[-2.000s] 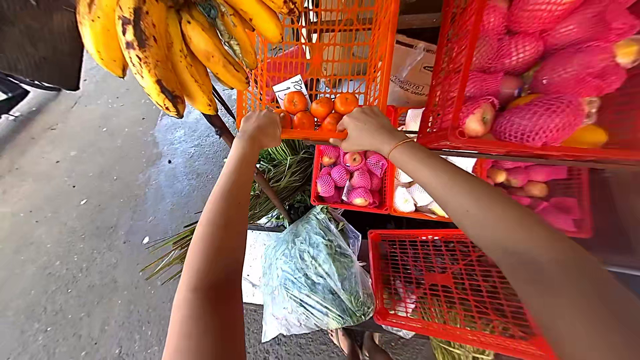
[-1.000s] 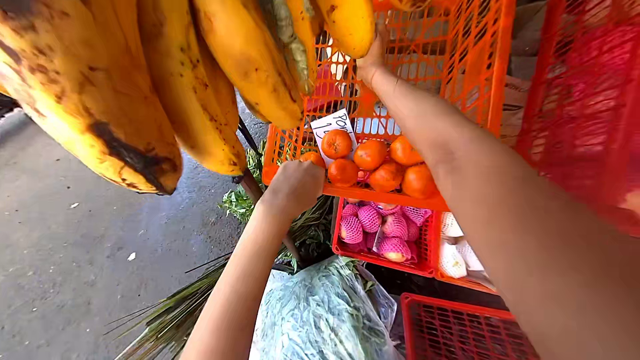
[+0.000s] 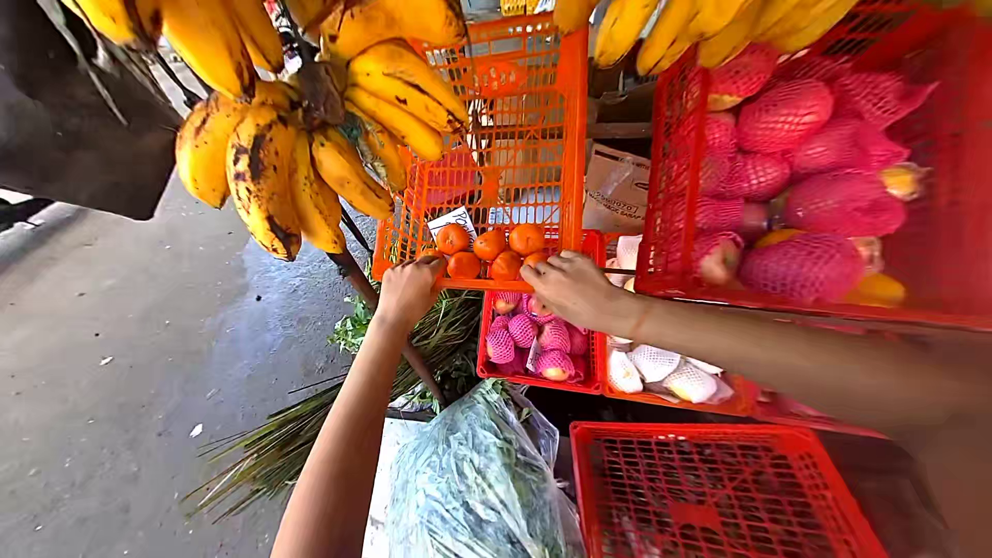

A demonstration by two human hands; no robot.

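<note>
Both hands are on the lower rim of an orange plastic crate (image 3: 573,155) that stands tilted. My left hand (image 3: 411,291) grips the rim's left corner. My right hand (image 3: 570,287) holds the same rim farther right, its fingers beside the last orange fruit. Several orange fruits (image 3: 490,245) lie in rows along the crate's low side, between the hands. A white card (image 3: 453,222) with writing stands behind them. Just below is a red crate (image 3: 597,364) of apples in pink foam nets (image 3: 554,335).
Banana bunches (image 3: 263,170) hang at the upper left, close to the crate. A red crate (image 3: 655,178) of net-wrapped fruit stands at right. White-netted fruit (image 3: 655,363), an upturned-looking red crate (image 3: 697,430), a plastic bag of greens (image 3: 480,480) and long stalks (image 3: 271,453) lie lower down.
My right hand has come down from the crate's upper part to its lower rim, right of the orange fruits. My left hand stays at the rim's left corner. The view has moved back.
</note>
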